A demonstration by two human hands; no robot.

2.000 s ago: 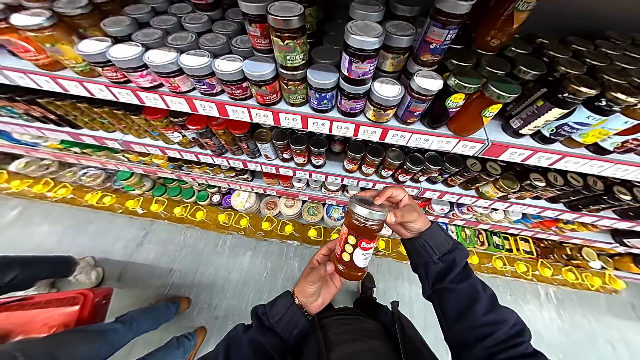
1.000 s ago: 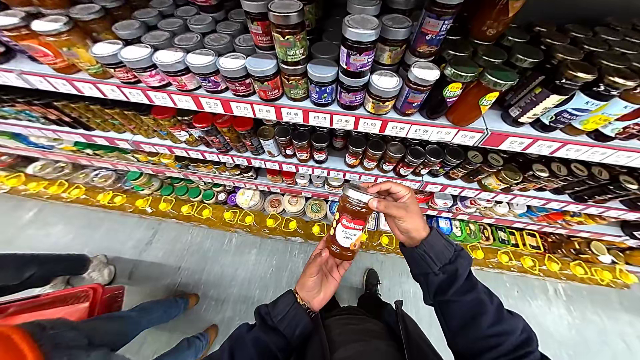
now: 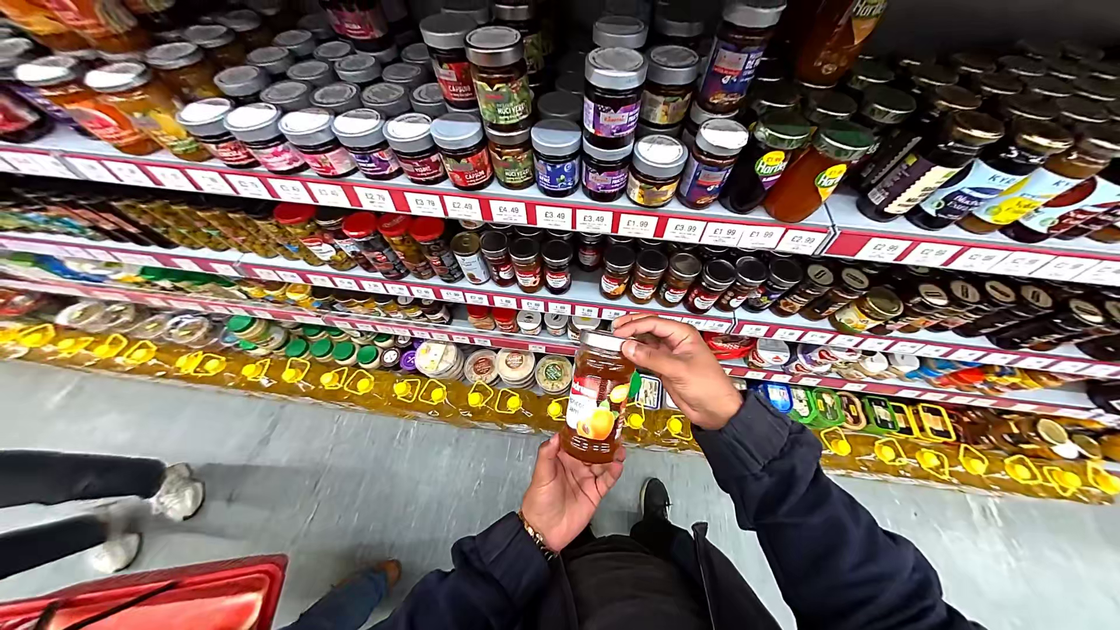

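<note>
A glass jar of apricot jam (image 3: 598, 398), amber with a fruit picture on its label, stands nearly upright between my hands in front of the shelves. My left hand (image 3: 570, 494) supports its base from below, with the palm up and the fingers around the bottom. At the top, my right hand (image 3: 678, 363) grips the lid and upper side between thumb and fingers. The lid is on. Both hands hold the jar at about the height of the lower shelves in view.
Rows of jam jars (image 3: 469, 150) fill the upper shelf, above smaller jars (image 3: 647, 273). Yellow-capped oil bottles (image 3: 332, 380) line the bottom by the grey floor (image 3: 350, 464). At lower left are a red basket (image 3: 254, 582) and other people's legs and shoes (image 3: 179, 492).
The jar has turned in my hands, so its fruit picture now faces me more. Both hands still hold it. The person at lower left has shifted.
</note>
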